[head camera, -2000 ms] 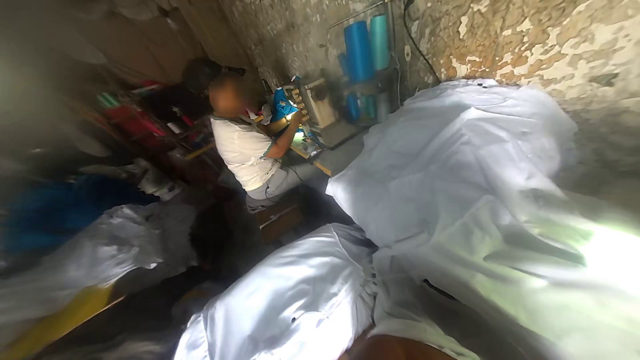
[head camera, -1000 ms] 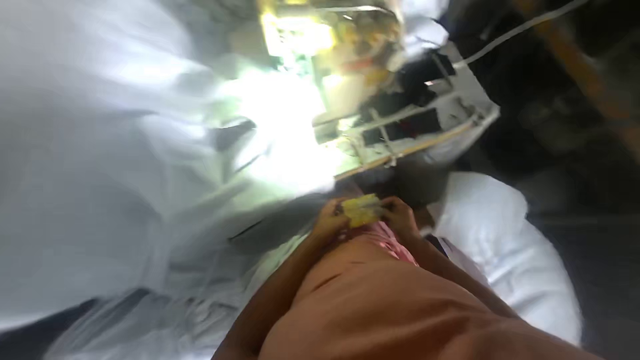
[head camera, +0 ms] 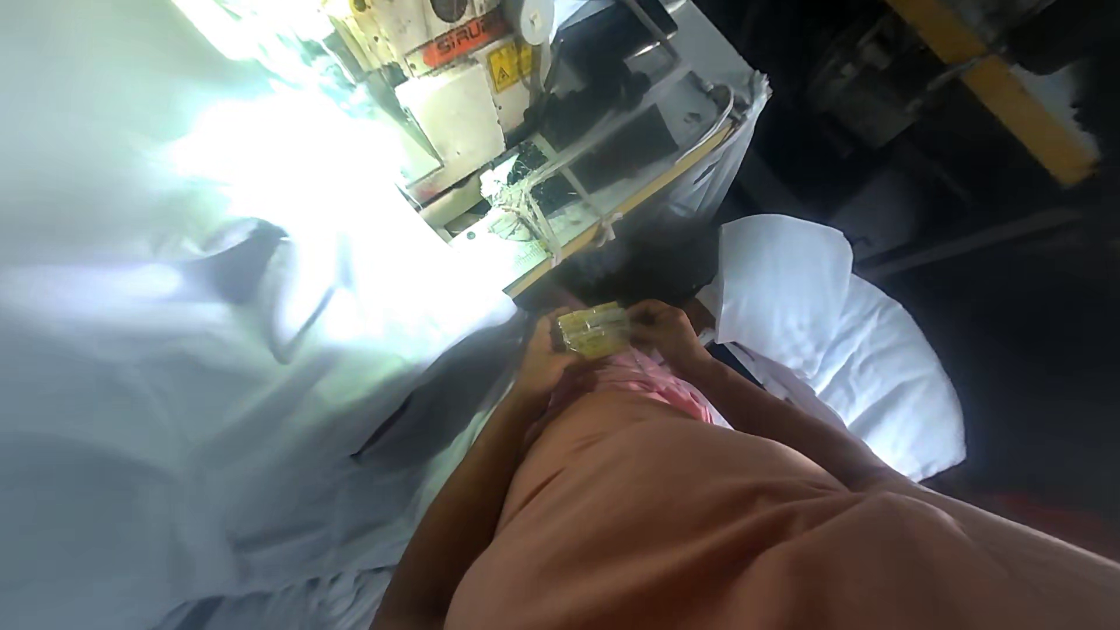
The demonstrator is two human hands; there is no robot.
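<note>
My left hand point(head camera: 547, 354) grips the left end of a small yellow packet with a clear, shiny wrapping point(head camera: 595, 329). At the packet's right end, the bent fingers of my right hand point(head camera: 662, 332) touch or pinch it; blur hides the exact hold. Both hands are close together in front of my body. Just below them, pink cloth point(head camera: 656, 385) lies in my lap.
An industrial sewing machine point(head camera: 455, 105) stands on a table with a worn wooden edge point(head camera: 643, 197); thread scraps hang there. White fabric point(head camera: 219, 420) is heaped at the left under a bright glare. More white fabric point(head camera: 884, 376) lies at the right. A yellow beam point(head camera: 1006, 96) crosses the upper right.
The view has swung strongly from the room, where a seated person showed, down to my lap and the machine. Both hands hold the packet area as they did one second ago.
</note>
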